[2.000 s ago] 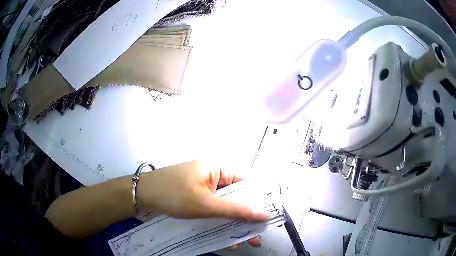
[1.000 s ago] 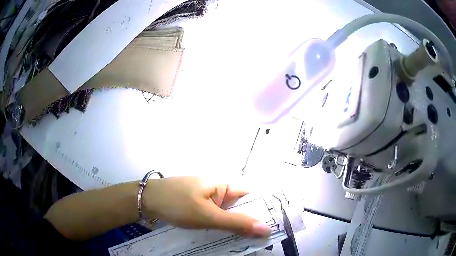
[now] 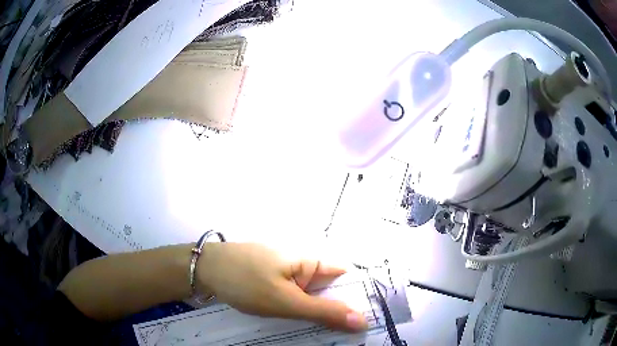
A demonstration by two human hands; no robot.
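Note:
My left hand [image 3: 260, 280], with a metal bracelet at the wrist, grips a white strip [image 3: 216, 327] with dark parallel lines at the lower middle. The thumb lies on top near the strip's right end; the other fingers curl at the far edge and are partly hidden. A slim dark blade [image 3: 387, 312], apparently of scissors, lies at the right end of the strip. Its handles are cut off by the bottom edge. My right hand is not in view.
The sewing machine head [image 3: 497, 142] stands at the right, with a lit lamp paddle [image 3: 396, 108] beside it. Beige fabric [image 3: 183, 94] and a white sheet [image 3: 135, 64] lie upper left over dark frayed pieces. Another lined strip [image 3: 490, 297] lies lower right.
My left hand and the strip have moved slightly down and to the right. The blade has shifted up and left across the strip's end. The whole view has shifted slightly.

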